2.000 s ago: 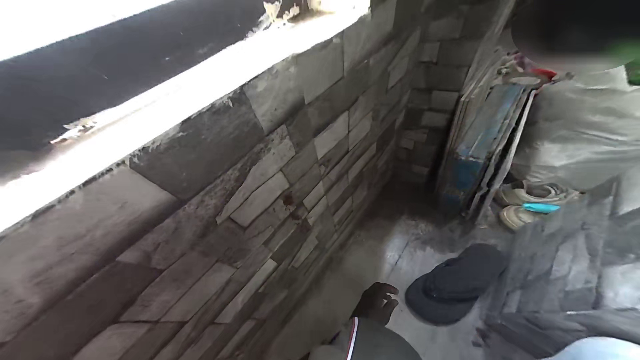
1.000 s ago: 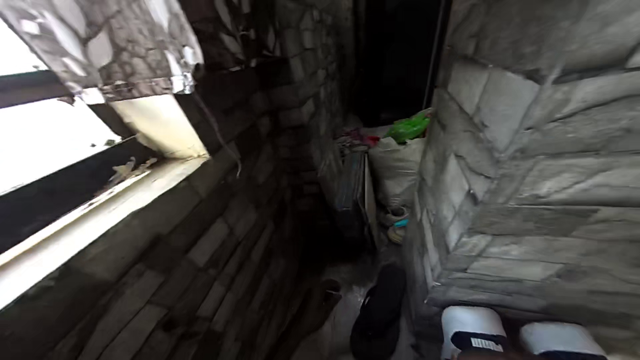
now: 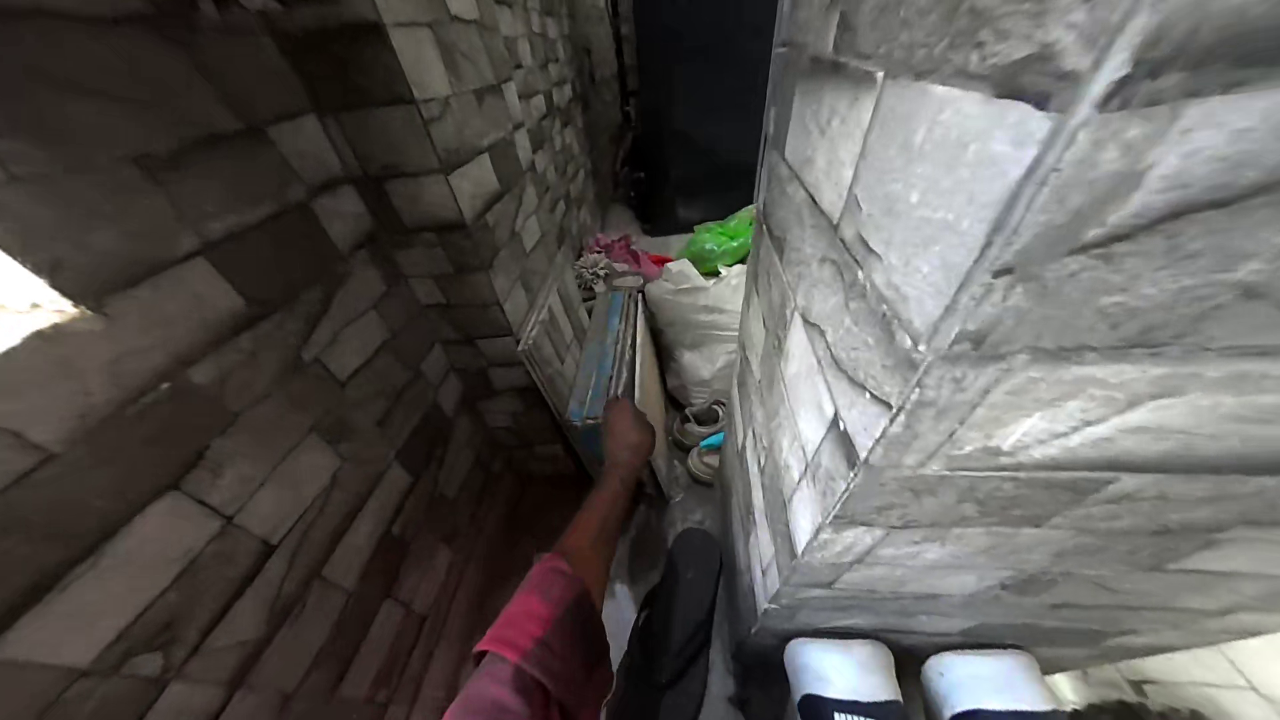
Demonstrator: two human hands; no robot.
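Note:
My left hand [image 3: 628,436] reaches forward from the bottom, in a red sleeve, its fingers closed at the near edge of a stack of flat panels [image 3: 597,365]. The stack stands upright on its edge, with a worn blue face and brown and pale edges showing; the fingertips are partly hidden. My right hand is not in view. Just right of the stack are a full white sack [image 3: 697,335] and a pair of light shoes [image 3: 700,425] with a bright blue piece between them. Behind lie a green plastic bag [image 3: 722,242] and a pink cloth [image 3: 622,252].
A stone-patterned wall [image 3: 330,400] runs along the left, and a protruding wall corner [image 3: 850,480] narrows the passage on the right. A dark trouser leg [image 3: 672,620] stands at the lower middle. White-and-black slides [image 3: 843,675] are at the lower right. A dark doorway [image 3: 700,110] is behind.
My left hand, low in the oldest frame and short of the panels, is now forward at their near edge. The view has swung right, with the window mostly out of it.

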